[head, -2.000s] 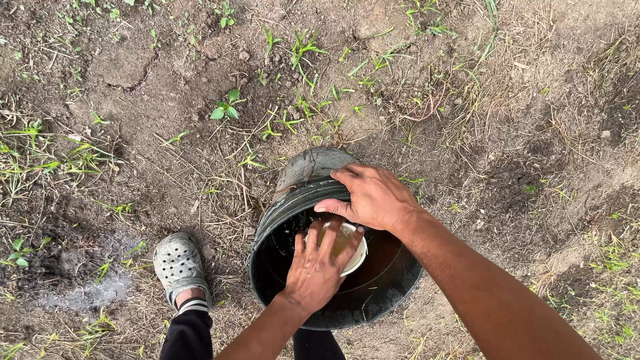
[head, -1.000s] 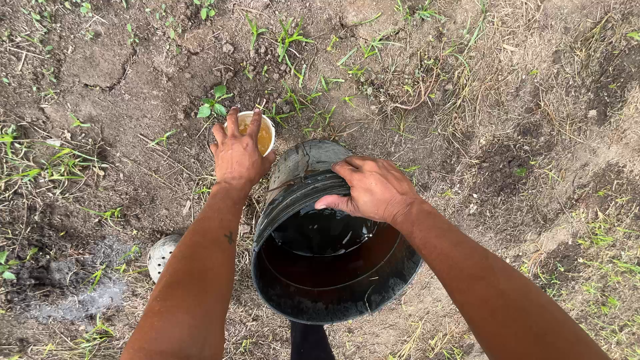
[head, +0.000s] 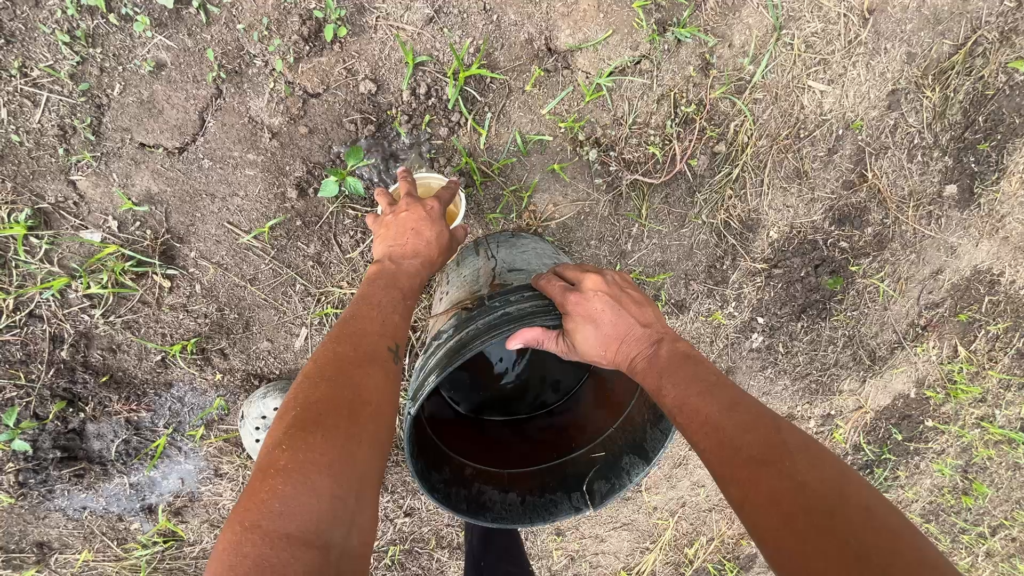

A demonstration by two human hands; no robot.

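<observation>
My left hand (head: pixel 414 228) grips a small white plastic cup (head: pixel 456 210) by its rim, with yellowish liquid inside. Liquid runs from the cup onto the soil beside a small broad-leaved green plant (head: pixel 344 176). My right hand (head: pixel 600 316) is clamped on the rim of a black plastic bucket (head: pixel 460 484), thumb inside and fingers outside. The bucket leans with its mouth toward me, and dark liquid (head: pixel 512 380) lies in it. The bucket's outer wall is dusty and scuffed.
A grey perforated clog (head: pixel 260 418) shows at the left, partly behind my left forearm. A dark trouser leg (head: pixel 496 550) is below the bucket. Dry soil with grass tufts (head: pixel 112 268) surrounds everything, and a wet whitish patch (head: pixel 144 484) lies at lower left.
My left hand has moved the cup out of the bucket to the ground by the small plant. The soil there has turned dark and wet since one second ago. My right hand has stayed on the bucket rim.
</observation>
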